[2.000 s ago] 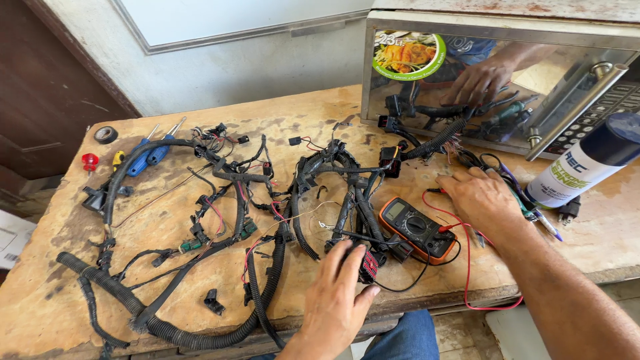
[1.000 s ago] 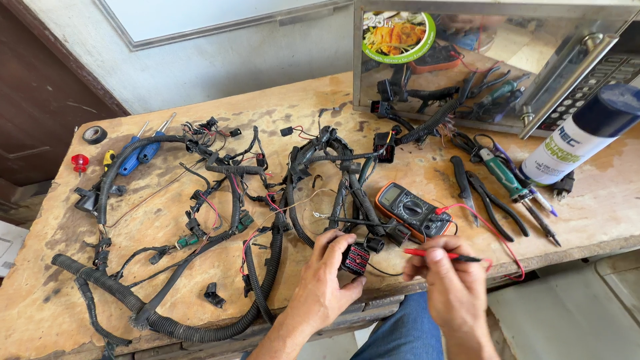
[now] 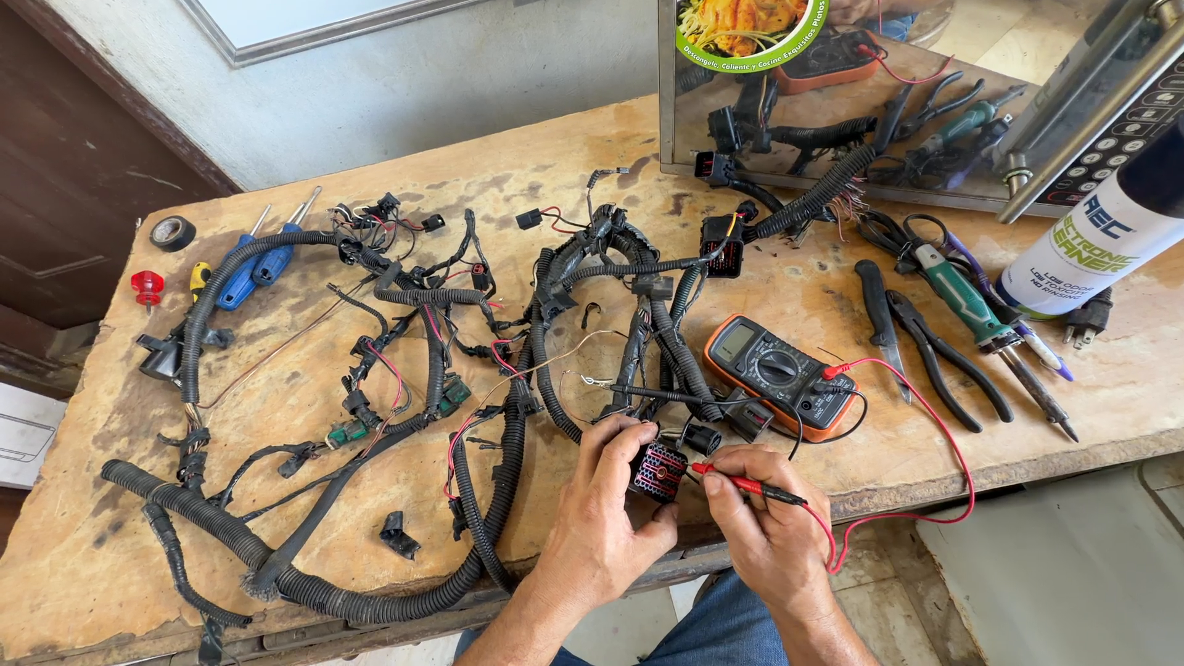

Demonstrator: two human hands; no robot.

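Note:
My left hand [image 3: 606, 518] grips a black and red multi-pin connector [image 3: 659, 470] of the wiring harness at the table's front edge. In my right hand [image 3: 772, 527] is a red multimeter test probe [image 3: 751, 485], its tip pointing left at the connector's right side; whether it touches cannot be seen. The red lead loops right, back to an orange and black digital multimeter [image 3: 779, 375] lying just behind my hands. The harness, with its black corrugated tubing [image 3: 361, 601], spreads over the wooden table to the left, with coloured wires and several connectors.
Right of the multimeter lie a knife [image 3: 879, 319], black-handled pliers [image 3: 934, 356] and a green soldering iron [image 3: 957, 291]. A spray can [image 3: 1101, 240] stands before a microwave oven [image 3: 888, 176]. Blue screwdrivers [image 3: 254, 268], a red-handled screwdriver [image 3: 147, 287] and black tape [image 3: 172, 233] lie far left.
My right hand has moved from the tools at the right to the connector and now holds the red probe. My left hand has taken hold of the connector and turned its pin face up.

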